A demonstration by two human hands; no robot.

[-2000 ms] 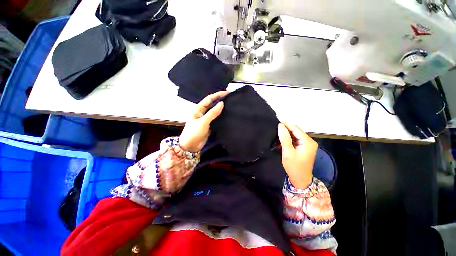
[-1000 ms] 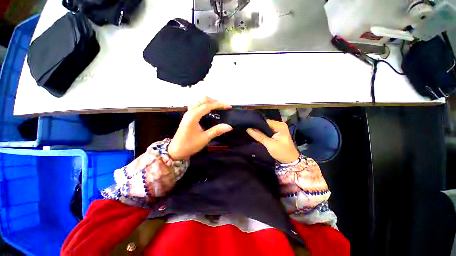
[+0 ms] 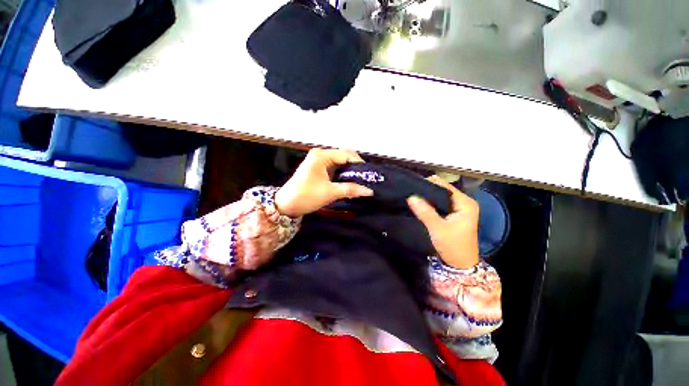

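Note:
A black pouch body (image 3: pixel 397 183) is held between both hands just below the table's front edge, over the dark apron. A pale, shiny zip line shows at its left end. My left hand (image 3: pixel 317 183) grips its left end, thumb on the near side. My right hand (image 3: pixel 452 226) grips its right end. The far fingertips of both hands are partly hidden by the pouch. Another black piece (image 3: pixel 308 54) lies on the table below the sewing machine's lit needle area. A stack of black panels (image 3: pixel 113 34) lies at the table's upper left.
The white sewing machine (image 3: pixel 616 45) stands at the upper right. A red-and-black tool (image 3: pixel 568 104) with a black cord lies by it, beside a black piece (image 3: pixel 665 157). Blue crates (image 3: pixel 57 241) are at left. A blue bucket (image 3: pixel 492 219) is under the table.
The panel held flat and spread two seconds ago is now seen folded or edge-on between the hands, lower down. The view has shifted, and since one second ago the zip line shows more clearly.

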